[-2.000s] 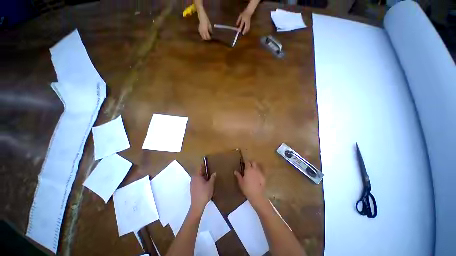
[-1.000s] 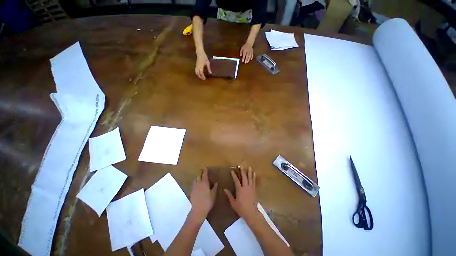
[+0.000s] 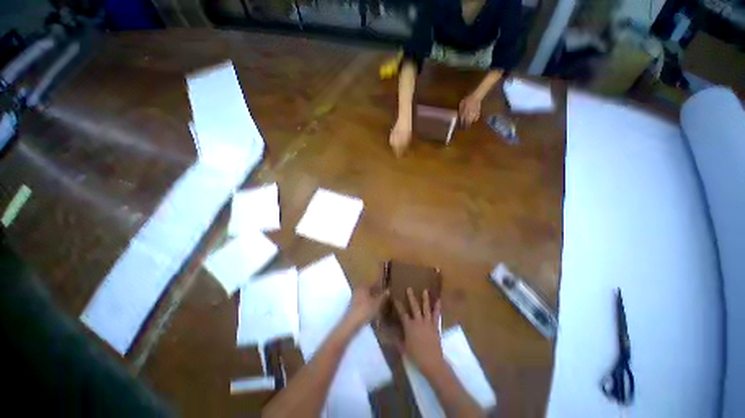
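A dark brown rectangular piece (image 3: 417,276) lies on the brown table in front of me. My right hand (image 3: 421,325) rests flat on its lower part with the fingers spread. My left hand (image 3: 369,304) is at its left edge; blur hides whether the fingers pinch it. White paper pieces (image 3: 325,298) lie around and partly under my forearms. Other white squares (image 3: 330,217) lie further up to the left. A dark object (image 3: 275,364) and a white strip (image 3: 252,384) lie at the lower left.
Black shears (image 3: 621,359) lie on wide white paper (image 3: 645,245) at the right, beside its roll (image 3: 715,163). A silver oblong tool (image 3: 524,300) lies near the paper's edge. A long white pattern piece (image 3: 176,216) lies left. Across the table, a person handles another brown piece (image 3: 435,122).
The view has swung left and blurred. My right hand has moved from the right edge onto the brown piece. The person opposite has tilted their brown piece up.
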